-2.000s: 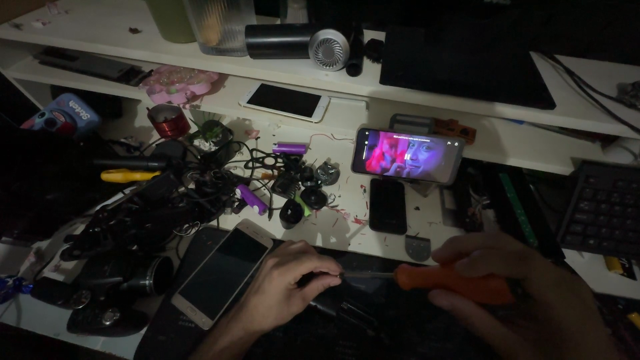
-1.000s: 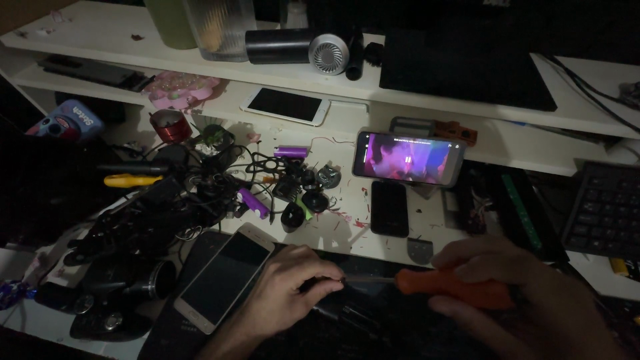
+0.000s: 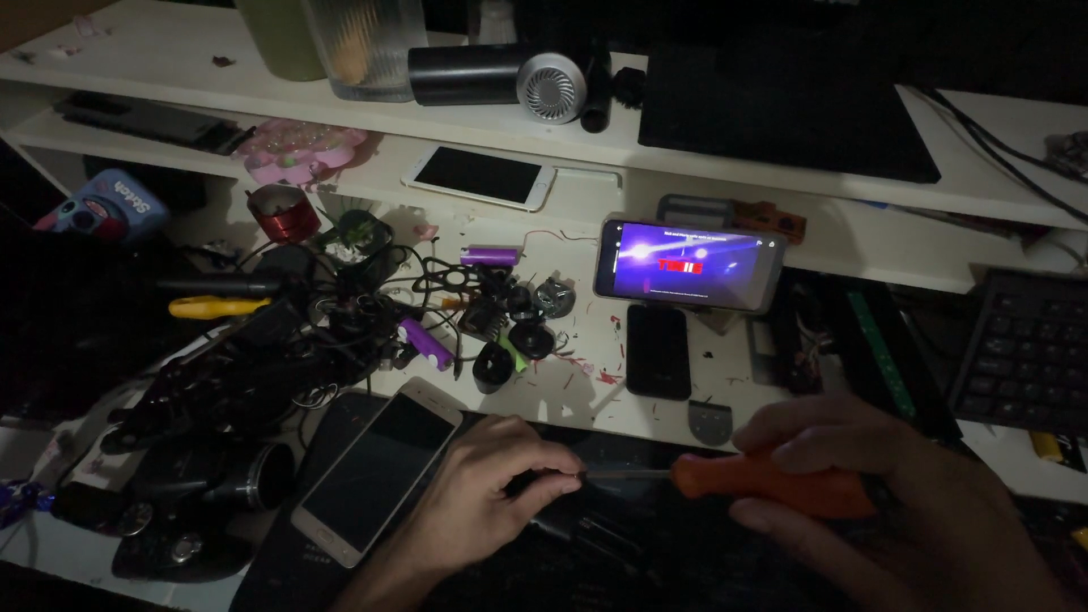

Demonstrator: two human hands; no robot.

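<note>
My right hand (image 3: 884, 501) is closed around the orange handle of a screwdriver (image 3: 765, 484), whose thin shaft points left. Thumb and forefinger of my left hand (image 3: 501, 493) pinch a small dark part (image 3: 580, 476) at the shaft's tip; what it is cannot be made out. Beneath both hands lies a dark mat (image 3: 314, 476), with a dark object (image 3: 586, 535) on it that is hard to tell. A gold-framed smartphone (image 3: 382, 472) lies left of my left hand. Beyond the hands are a black phone (image 3: 658, 353) and a small grey plate (image 3: 710, 422).
A propped phone (image 3: 688, 263) plays a video. Tangled cables, purple battery cells (image 3: 427, 343) and small black parts crowd the left and middle. A black camera (image 3: 187, 501) sits lower left, a keyboard (image 3: 1024, 365) at right. The shelf (image 3: 578, 183) behind holds a white phone (image 3: 480, 177).
The picture on the propped phone's screen has changed. Both hands stay in nearly the same place, with the screwdriver still held.
</note>
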